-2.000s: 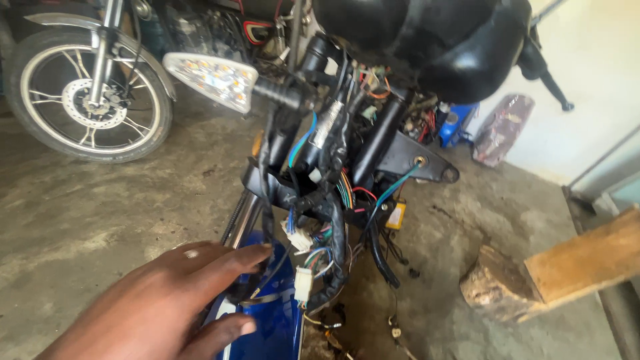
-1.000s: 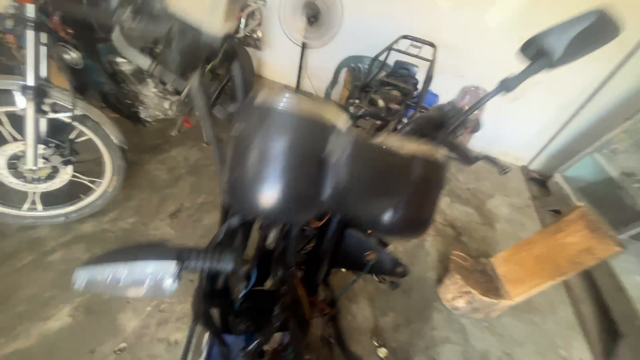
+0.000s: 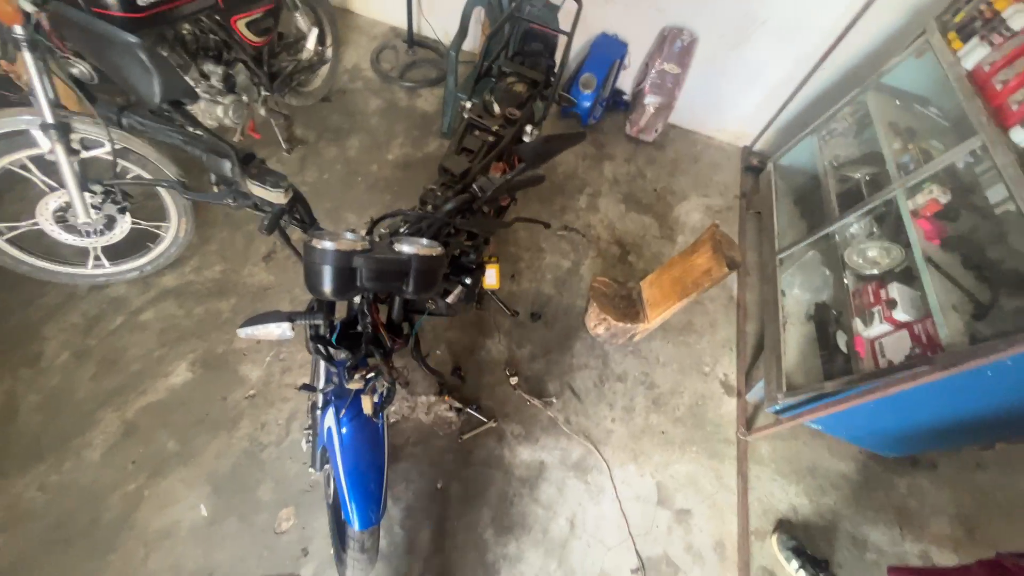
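Neither of my hands shows in the head view now. A partly stripped motorcycle stands at centre left, its blue front fender (image 3: 356,464) toward me over the front wheel. Above the fork sits a black twin-gauge instrument cluster (image 3: 374,268). One turn signal with a clear lens (image 3: 268,326) sticks out to the left. Below the cluster hang loose wires, with a pale wiring connector (image 3: 368,402) resting near the top of the fender. The bare frame (image 3: 472,152) runs back toward the wall, and a yellow item (image 3: 491,274) is beside it.
A second motorcycle's front wheel (image 3: 88,216) is at the left. A carved wooden block (image 3: 664,280) lies right of centre. Metal tools (image 3: 478,424) and a cable (image 3: 588,440) lie on the concrete. A glass display case (image 3: 872,224) borders the right side. A shoe (image 3: 798,554) shows at the bottom right.
The hand near the wiring connectors two seconds ago is out of view. The view has moved back and shows much more of the floor and the display case.
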